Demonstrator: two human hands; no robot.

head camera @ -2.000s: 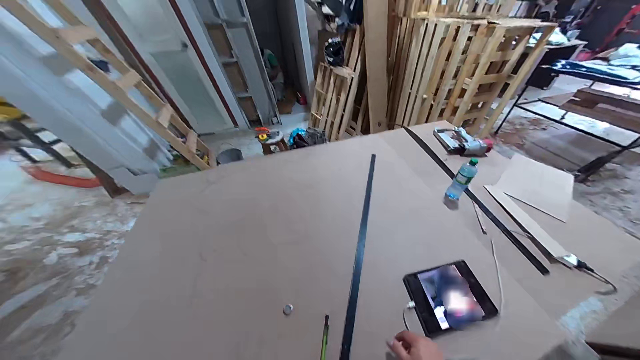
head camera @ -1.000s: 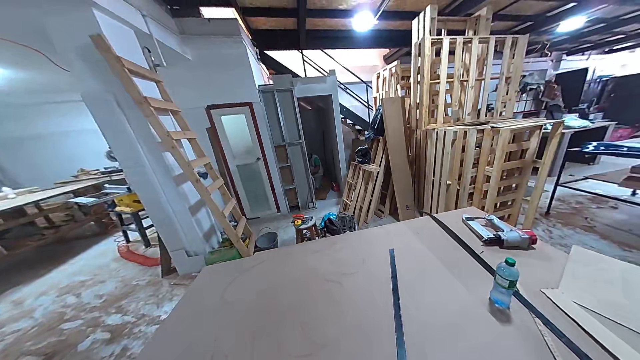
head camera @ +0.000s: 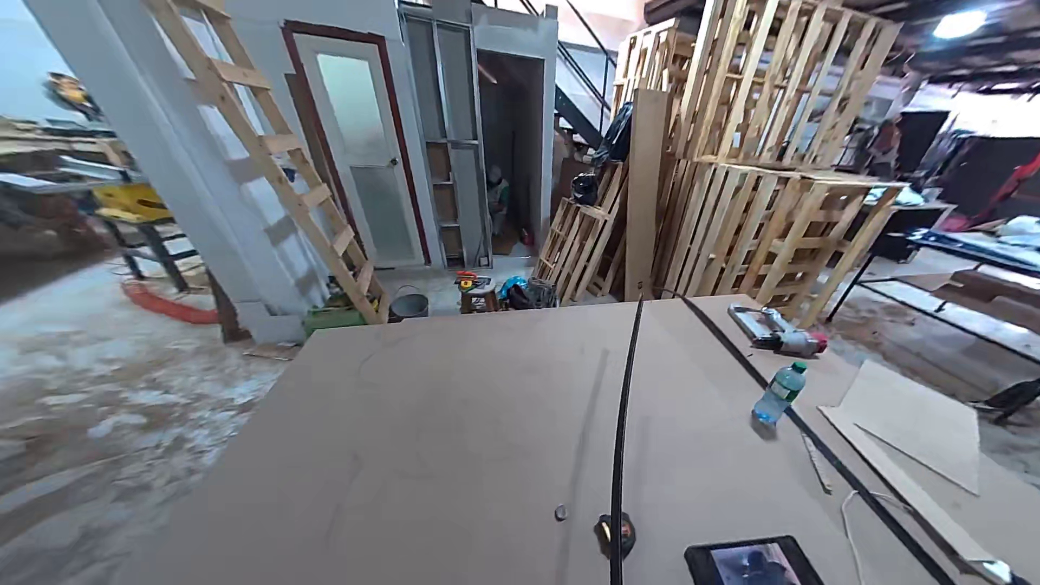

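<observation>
Neither of my hands is in view. A long narrow black strip (head camera: 624, 406) runs from the bottom edge to the far edge of the large flat board (head camera: 455, 422), with a shadow to its left that suggests it is off the surface. Behind its near part lies a tape measure (head camera: 603, 532), partly covered by it. A small round object (head camera: 561, 513) lies just left of that. At the bottom right, a tablet (head camera: 756, 562) with a lit screen is cut off by the frame. Whatever holds the strip's near end is out of view.
A second black strip (head camera: 821, 447) crosses the right side, beside a plastic bottle (head camera: 780, 394). A pneumatic nailer (head camera: 780, 331) lies at the far right corner. Thin panel offcuts (head camera: 918, 422) lie at the right. Beyond stand a wooden ladder (head camera: 280, 145), a bucket (head camera: 409, 304) and stacked wooden frames (head camera: 756, 219).
The middle strip lay flat two seconds ago; now it stands off its shadow and reaches the far edge. A hand near the tablet has left view. A tape measure now shows.
</observation>
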